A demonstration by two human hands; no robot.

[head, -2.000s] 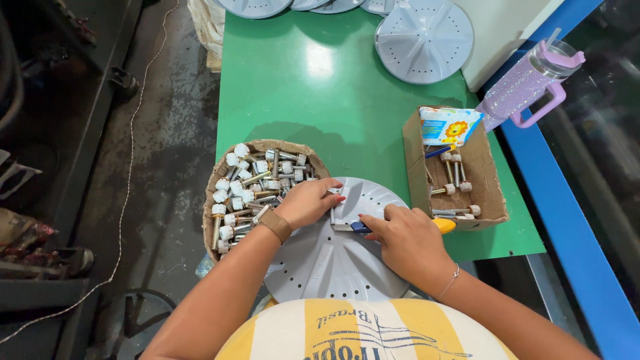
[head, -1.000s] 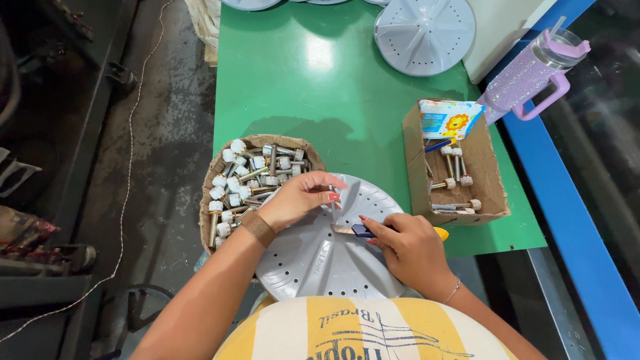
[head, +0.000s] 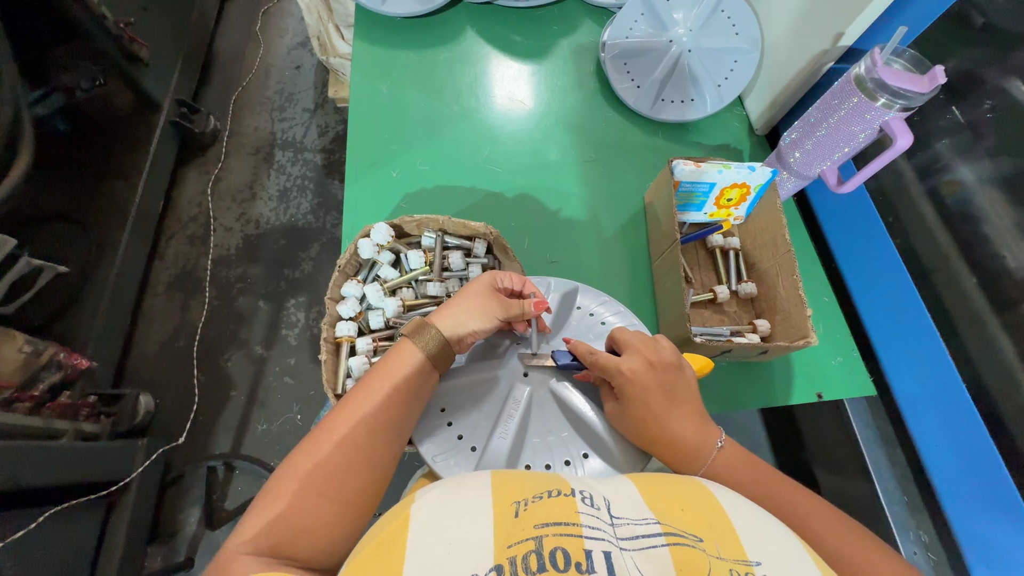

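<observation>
A grey ribbed plastic disc [head: 512,408] with small holes lies close to my body, partly over the table's near edge. Above its centre my left hand [head: 500,308] pinches a thin grey rod-like piece [head: 534,324] that stands about upright. My right hand [head: 640,380] is closed around a utility knife with a dark blue and yellow handle [head: 698,366]. The knife's blade [head: 538,360] points left at the lower end of that piece; whether it touches is unclear. Left of the disc stands a cardboard box [head: 330,320] full of metal shafts with white knobbed ends [head: 376,294].
On the green table [head: 448,120], a second cardboard box [head: 668,272] at right holds several shafts, a pen and a printed packet [head: 720,190]. Beyond lies another grey disc [head: 680,60]. A lilac glittered tumbler [head: 848,112] stands at the right edge. A cord [head: 210,240] runs along the floor.
My left hand, lower over the disc two seconds ago, has lifted and now holds the thin piece upright. The knife has stayed in my right hand near the disc's centre.
</observation>
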